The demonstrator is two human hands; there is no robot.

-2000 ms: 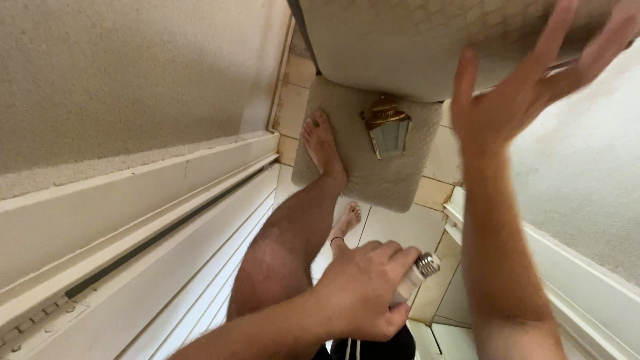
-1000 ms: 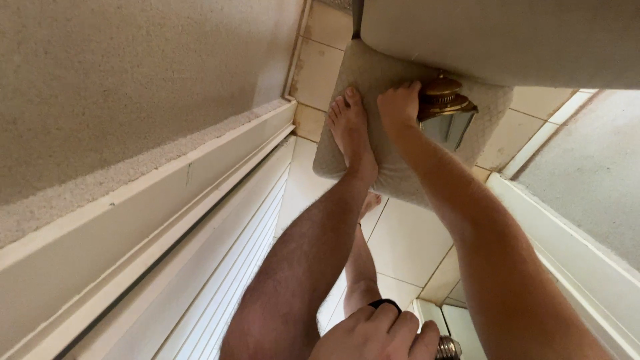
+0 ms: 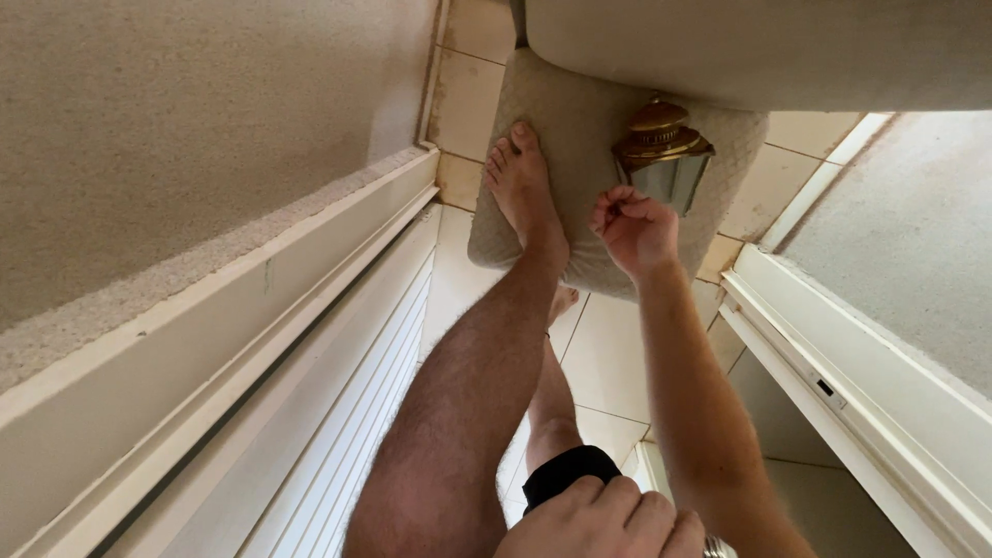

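At the bottom edge my left hand [image 3: 608, 523] is closed around a light bulb; only its metal screw base [image 3: 719, 547] shows beside my fingers. My right hand [image 3: 639, 229] is over the padded chair seat [image 3: 589, 101], palm up with its fingers curled in. A small dark spot shows between those fingers, and whether they hold something small cannot be told. Just beyond them lies a brass-coloured lantern-style lamp fixture [image 3: 659, 147] with glass panes, on its side on the seat. My fingertips are close to its lower left part; contact is unclear.
My bare foot [image 3: 523, 182] stands on the seat, left of the lamp fixture; the other is on the tiled floor [image 3: 608, 349]. The chair's backrest [image 3: 736, 46] rises beyond. A white louvred door [image 3: 349, 387] runs along the left, a white door frame [image 3: 837, 364] along the right.
My right hand went from the upper right down to the lamp fixture's top, then drew back toward me, fingers curled. My left hand, with the bulb, is lower in view than at first.
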